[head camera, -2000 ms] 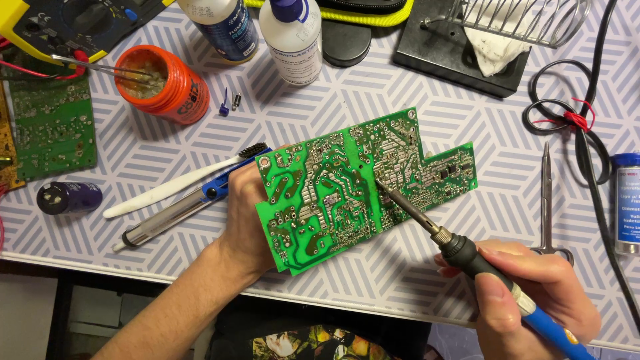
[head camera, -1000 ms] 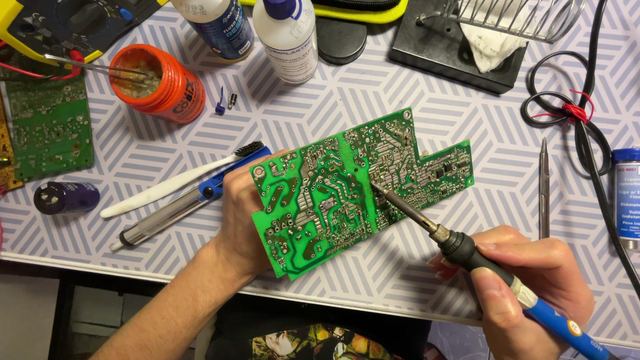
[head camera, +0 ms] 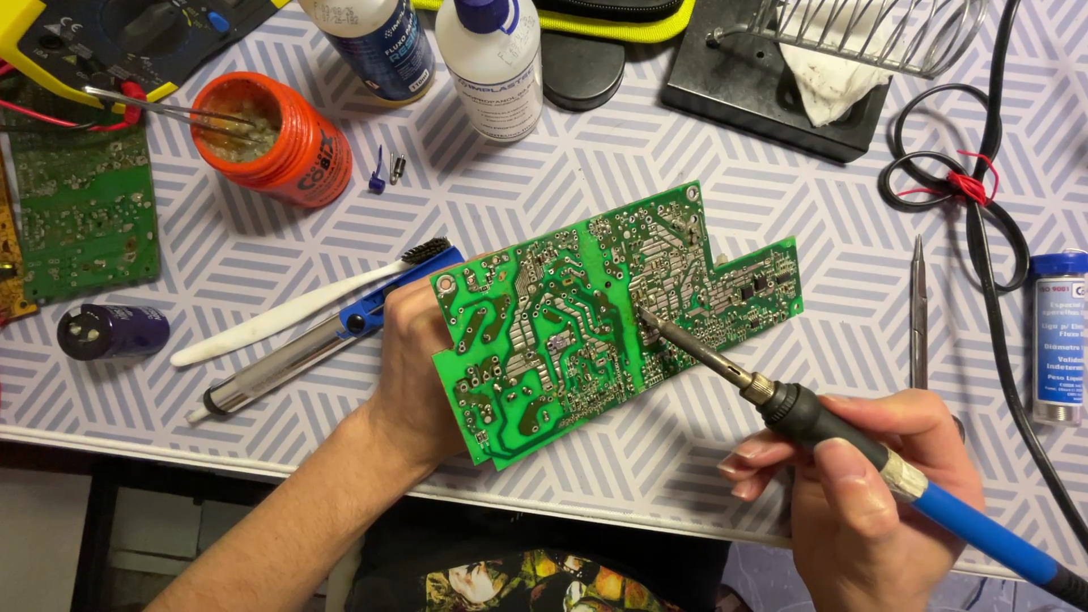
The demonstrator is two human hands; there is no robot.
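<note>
My left hand [head camera: 416,374] holds a green printed circuit board [head camera: 561,314] by its left end, solder side up; most of the fingers are hidden under the board. My right hand [head camera: 884,493] grips a blue and black soldering iron [head camera: 829,429] like a pen. The iron's tip is at the solder joints right of the board's middle, by the bright green strip; whether it touches them I cannot tell. A silver and blue desoldering pump [head camera: 289,361] and a white brush [head camera: 293,313] with black bristles lie just left of my left hand.
An orange jar [head camera: 319,161] of paste with metal tweezers, two bottles [head camera: 497,93] and a black iron stand [head camera: 765,93] line the back. A capacitor [head camera: 115,331] and another board [head camera: 93,204] lie left. Right are a tied black cable [head camera: 990,246], a pointed metal tool [head camera: 918,314] and a solder tube [head camera: 1058,340].
Both hands keep their hold on the board and the iron. The iron's tip stays around the same part of the board, with only slight shifts.
</note>
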